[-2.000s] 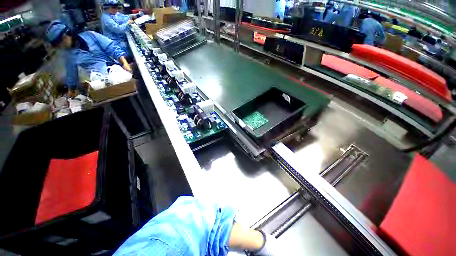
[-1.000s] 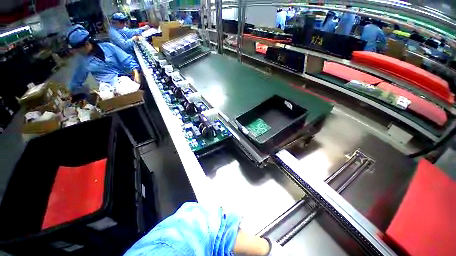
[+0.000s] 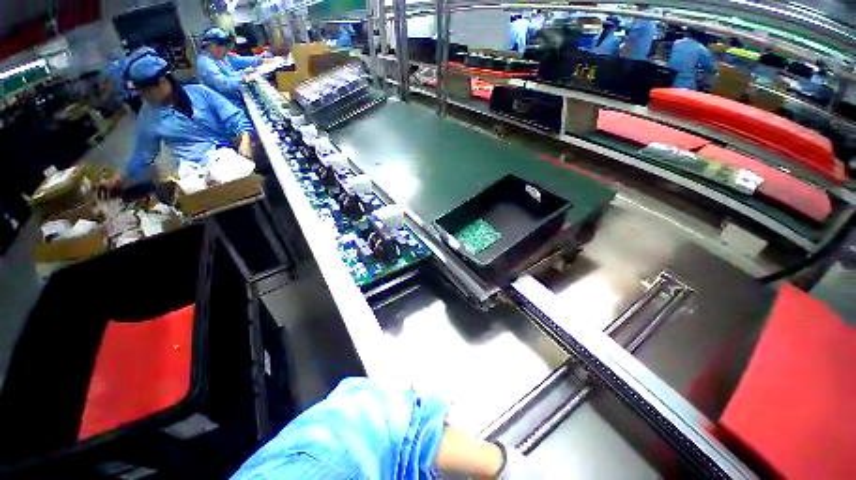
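A blue sleeve (image 3: 361,436) and bare wrist (image 3: 469,454) with a dark band, apparently my left arm, reach in at the bottom edge; my left hand is cut off below the picture. My right hand is not in view. Nearest in front, a row of populated circuit boards (image 3: 375,246) lies along the pale near rail (image 3: 310,230), with dark coils and white blocks standing on them. A black tray (image 3: 535,230) on the green mat (image 3: 413,155) holds a small green board (image 3: 477,235).
A chain conveyor rail (image 3: 610,361) and paired cross rods (image 3: 601,347) span the steel bed. A red sheet (image 3: 798,394) is at right. A large black bin (image 3: 199,328) at lower left holds a red sheet (image 3: 141,366). Two people in blue smocks are at upper left. Red sheets lie on shelves beyond.
Since two seconds ago, the view has shifted slightly. The sleeve sits a little lower, and the pale patch past the wristband no longer shows. The nearer seated person holds their head more upright.
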